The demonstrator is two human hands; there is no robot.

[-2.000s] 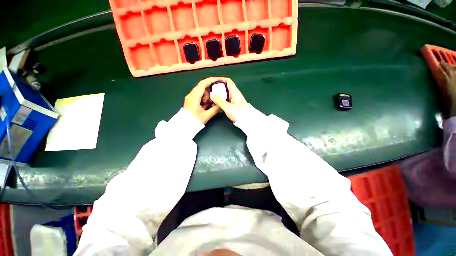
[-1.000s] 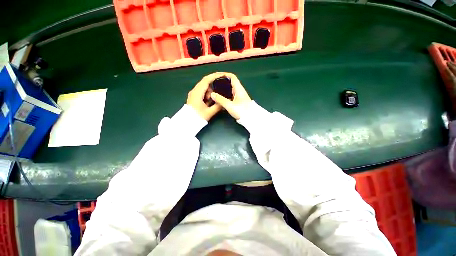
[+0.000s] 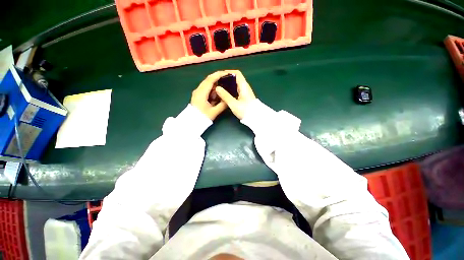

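A small black smartwatch body (image 3: pixel 228 85) is held between my two hands above the green bench, its front face dark. My left hand (image 3: pixel 205 98) holds its left side and my right hand (image 3: pixel 242 96) its right side, with a thumb across the lower part. The fingers hide its edges. Ahead, a salmon-orange blister tray (image 3: pixel 178 63) has several black devices (image 3: pixel 222 39) in its near row; the other visible pockets are empty. One loose black device (image 3: pixel 363 94) lies on the bench at right, with a small pale marking.
A blue box (image 3: pixel 38 119) with a cable stands at left beside a pale sheet (image 3: pixel 86 118). The edge of another orange tray (image 3: pixel 456 50) shows at far right. Red trays (image 3: pixel 402 203) lie below the bench at right. A person's purple-pink clothing (image 3: pixel 447 177) shows at the right edge.
The device face between my hands has gone from lit white to dark. The neighbour's hand at far right has left the view. The whole view has shifted slightly.
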